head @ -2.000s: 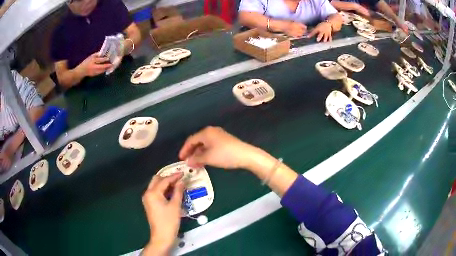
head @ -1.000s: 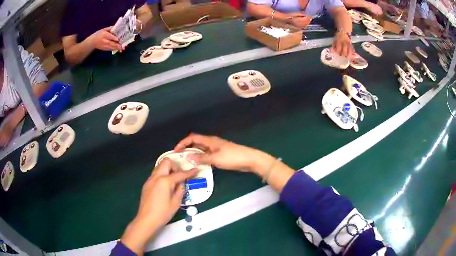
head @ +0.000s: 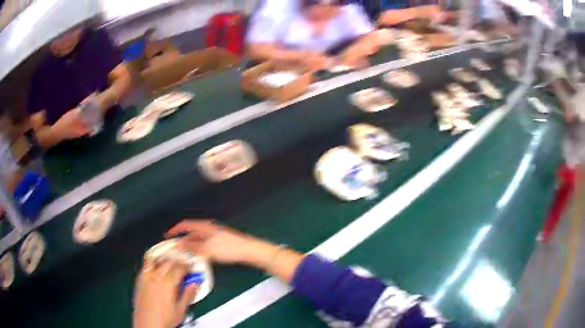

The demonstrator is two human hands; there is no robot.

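Note:
The frame is blurred. A cream open housing half (head: 204, 277) lies on the dark green belt at the lower left, with a blue block (head: 193, 279) inside it. My left hand (head: 160, 295) is over its near left part, fingers bent down onto it, cut off by the bottom edge. My right hand (head: 208, 240) is at its far edge, fingertips touching the shell. The fingertips and what lies under them are hidden or blurred, so I cannot tell if either hand grips a part.
Two more open housing halves (head: 335, 173) lie up the belt to the right, with wires at their edges. Face shells (head: 228, 160) lie along the belt. A pale metal rail (head: 378, 214) borders it. People sit opposite, by a brown carton (head: 282, 90) and a blue bin (head: 32, 194).
The view has turned right, so the belt, the shell and both hands show further left and lower. My hands remain at the same shell. The worker opposite has withdrawn a hand from the face shells.

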